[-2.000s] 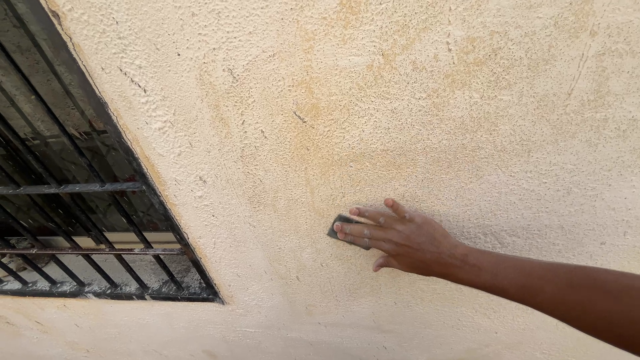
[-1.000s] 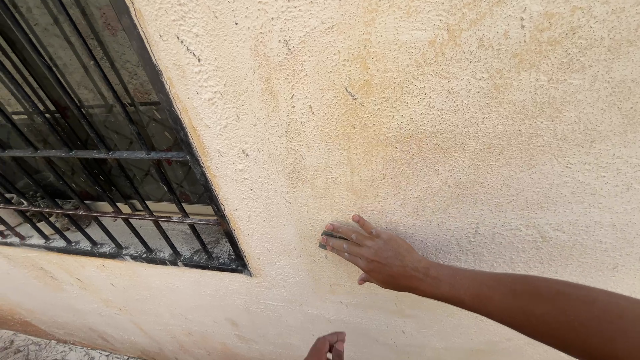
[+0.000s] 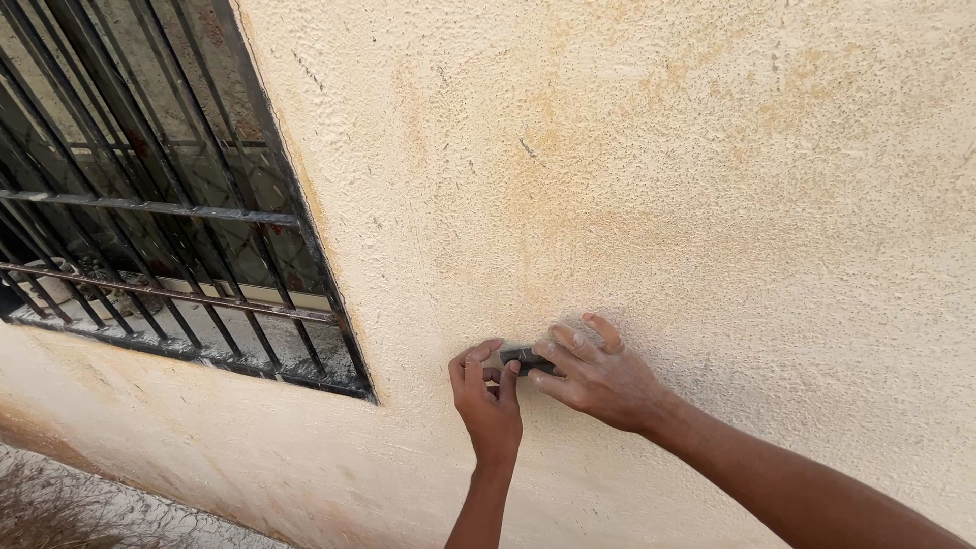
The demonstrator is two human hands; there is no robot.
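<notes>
A small dark piece, which looks like folded sandpaper [image 3: 523,358], lies between my two hands close to the cream textured wall [image 3: 610,191]. My right hand [image 3: 602,374] has its dusty fingers over the right part of the piece, gripping it. From the left, my left hand [image 3: 488,389] reaches up with bent fingers, its thumb at the piece's lower left edge; whether it grips the piece too, I cannot tell. Pale dust coats the right fingers. Around the hands the wall carries yellowish stains and short dark marks.
A black metal window grille [image 3: 191,210] stands left of my hands, its lower right corner nearest them. Behind its bars, potted plants [image 3: 53,286] stand on a dusty sill [image 3: 252,335]. Dry brown plant matter [image 3: 53,503] lies at the wall's foot, lower left.
My left hand, out of view two seconds ago and low at the bottom edge one second ago, has risen to the dark piece beside my right hand.
</notes>
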